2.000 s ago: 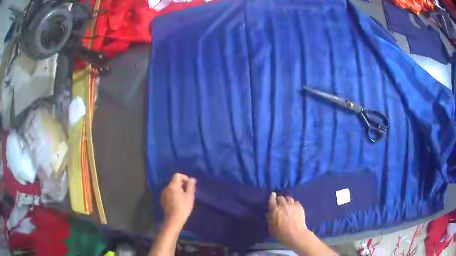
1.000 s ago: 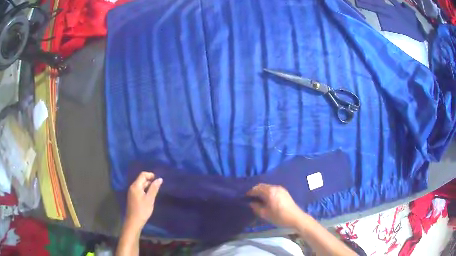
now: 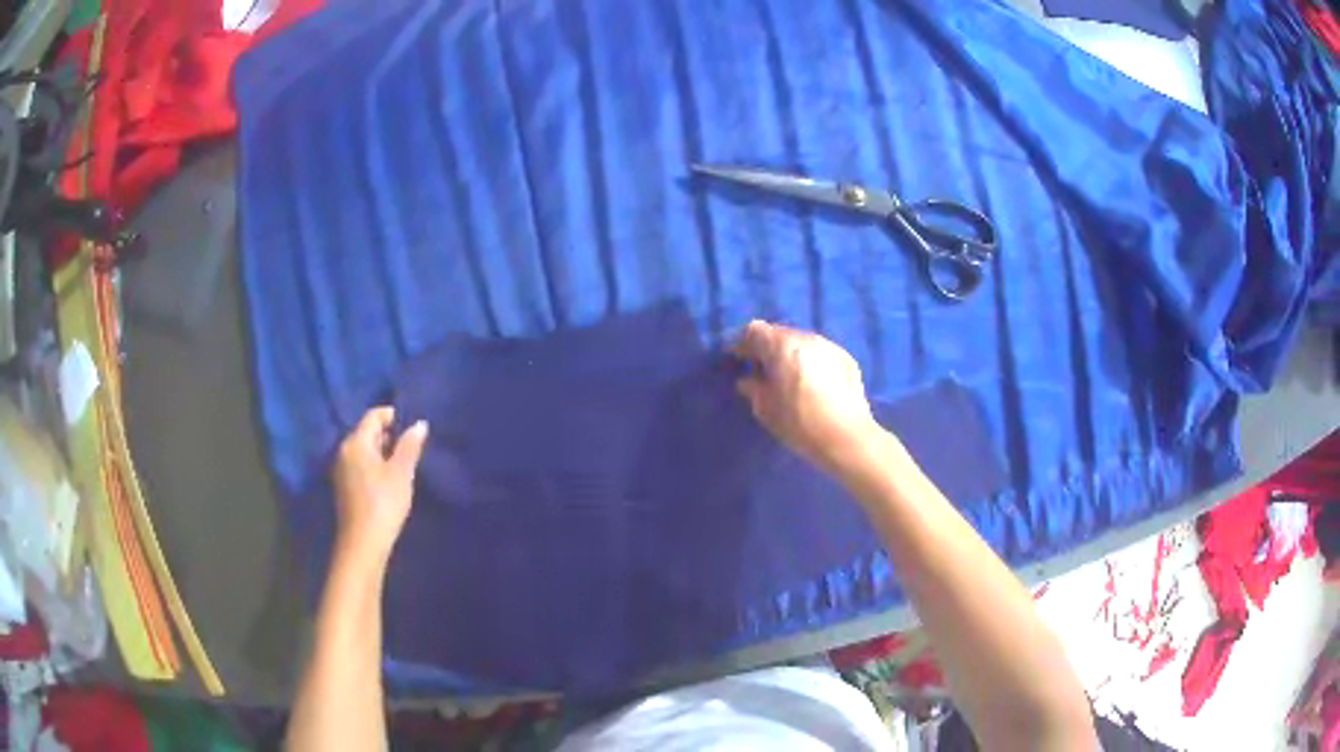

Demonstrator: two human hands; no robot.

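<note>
A large navy pattern piece (image 3: 551, 456) lies or hangs over the near part of the shiny blue cloth (image 3: 617, 191). My left hand (image 3: 376, 467) is at its left edge, thumb and finger pinching it. My right hand (image 3: 804, 385) grips its upper right corner. Another navy piece (image 3: 941, 441) lies flat on the cloth to the right, partly under my right forearm. The white chalk square is not visible. Shears (image 3: 860, 196) with black handles lie on the cloth beyond my right hand.
Yellow and orange strips (image 3: 125, 514) lie along the left of the grey table (image 3: 191, 382). Red fabric (image 3: 169, 96) is heaped at the far left, plastic bags (image 3: 37, 485) at the left edge. Blue cloth bunches at the right. Red and white scraps (image 3: 1146, 602) lie below the table edge.
Both hands have moved away from me, spreading the navy piece up over the cloth. The chalk has gone from sight. The view has shifted, so the shears appear further left and higher.
</note>
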